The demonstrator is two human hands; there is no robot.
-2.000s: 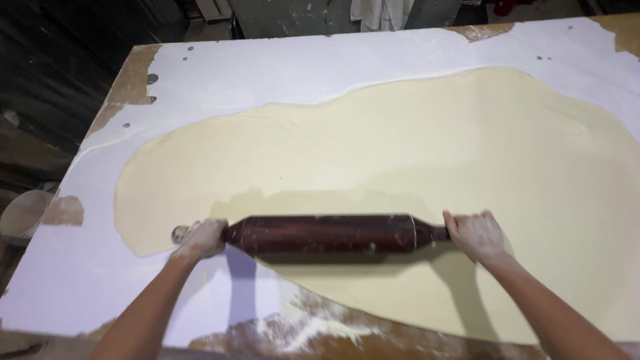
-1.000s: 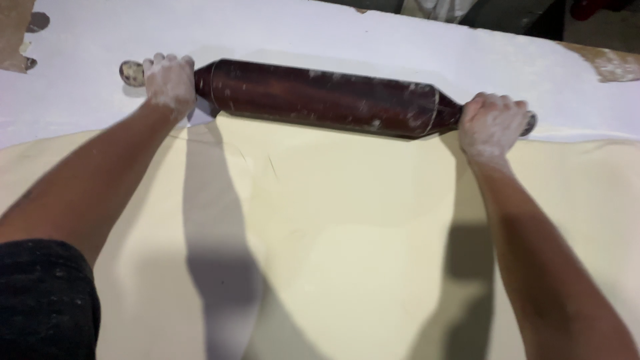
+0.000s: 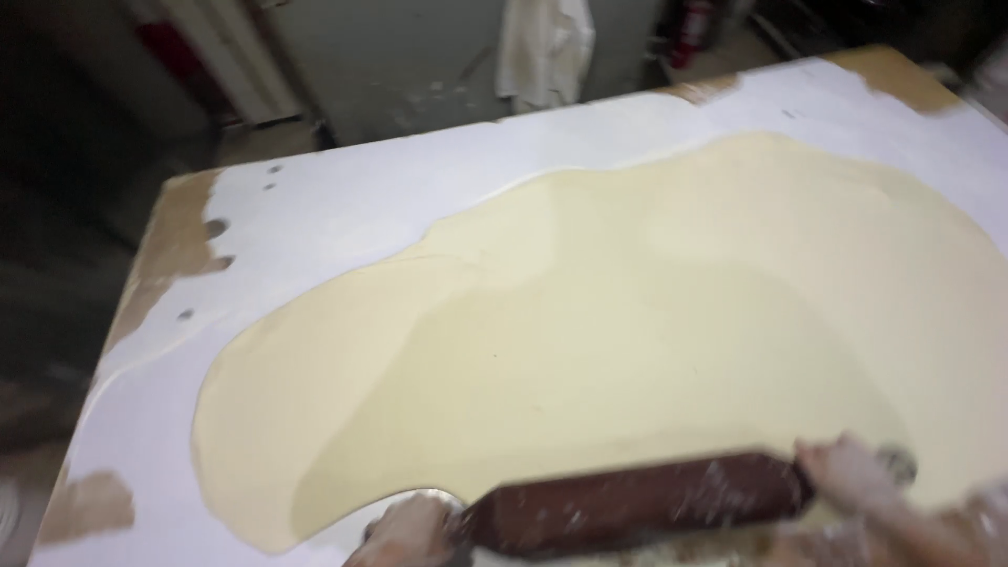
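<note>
A large thin sheet of pale dough lies spread over the floured work table. Across its near edge, at the bottom of the head view, rests a dark wooden rolling pin with flour smears. My left hand is closed around the pin's left handle, partly cut off by the frame. On the right handle my right hand is closed too, blurred, with the round handle end showing beyond it. Both hands are dusted with flour.
The white tabletop has worn brown patches at its corners and dark spots at the left. Past the far edge hangs a white cloth. A red object, blurred, stands beyond on the floor at the upper right.
The rolling pin, gripped by both hands throughout, moved from the near side to the dough's far edge, then back to the near edge. The view has also shifted.
</note>
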